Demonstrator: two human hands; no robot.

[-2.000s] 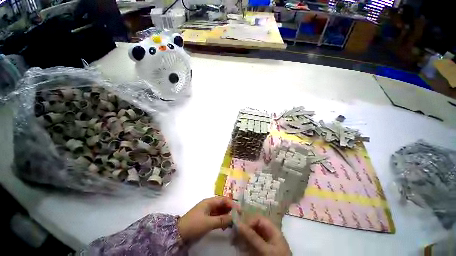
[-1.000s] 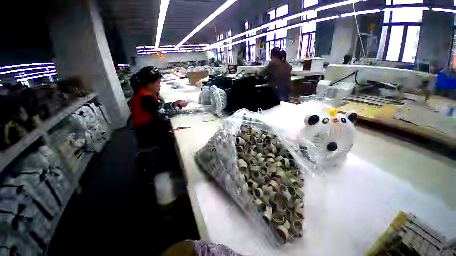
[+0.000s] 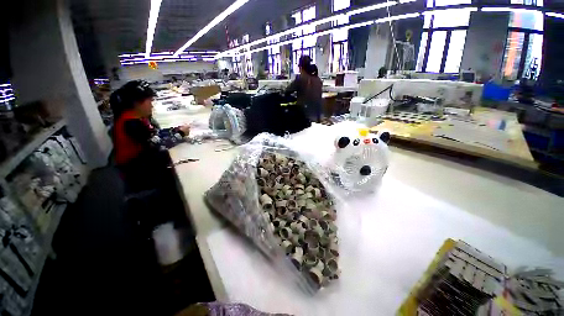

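No hand of mine shows clearly; only a bit of purple patterned sleeve [image 3: 238, 309] is at the bottom edge. The open clear plastic bag [image 3: 232, 199] lies on the white table, filled with grey-taupe keeper loops [image 3: 297, 213]. At the lower right, cut off by the edge, is the work board [image 3: 427, 281] with its yellow edge. Stacked strips [image 3: 473, 268] lie on its corner, and blurred loose strips [image 3: 535, 290] lie beside them.
The white panda-faced fan [image 3: 362, 162] stands behind the bag. A person in red and black [image 3: 131, 133] sits along the table at left. Another person [image 3: 307, 89] stands farther back, near a dark pile [image 3: 266, 116]. Shelves with bundled goods [image 3: 46, 179] are at far left.
The view has swung left and up since two seconds ago, so both hands have left the picture. Over the last second it turned slightly back right, showing more of the board.
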